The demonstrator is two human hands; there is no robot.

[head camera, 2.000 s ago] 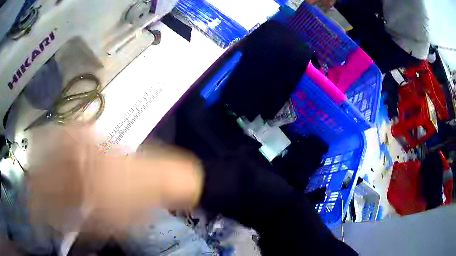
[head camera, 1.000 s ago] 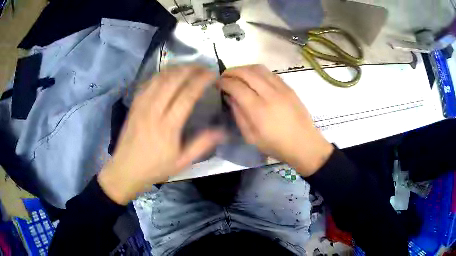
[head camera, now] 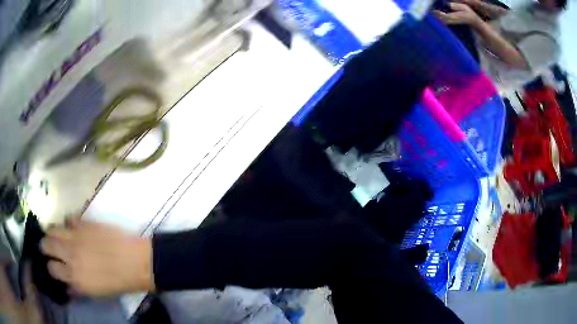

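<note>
My right hand (head camera: 98,258) is at the lower left, with its curled fingers closed on the edge of a black cloth piece (head camera: 39,269) beside the machine bed. My left hand (head camera: 19,297) is blurred and cut off by the lower left edge; its grip does not show. The white sewing machine head (head camera: 38,69) is at the upper left; its needle area is blurred. Gold-handled scissors (head camera: 130,130) lie on the machine bed (head camera: 190,145), above my right hand. Most of the black piece is hidden or out of the picture.
A black cut-piece bundle (head camera: 373,85) drapes over a blue basket (head camera: 452,183) to the right, with white labels (head camera: 368,180) near it. Pink cloth lies in another basket behind. Red stools (head camera: 528,152) stand at the far right. Another person's arm shows at the top right.
The view has swung from the needle area towards the baskets on the right. The hands now show at the lower left, the left one mostly out of the picture. The scissors remain on the bed.
</note>
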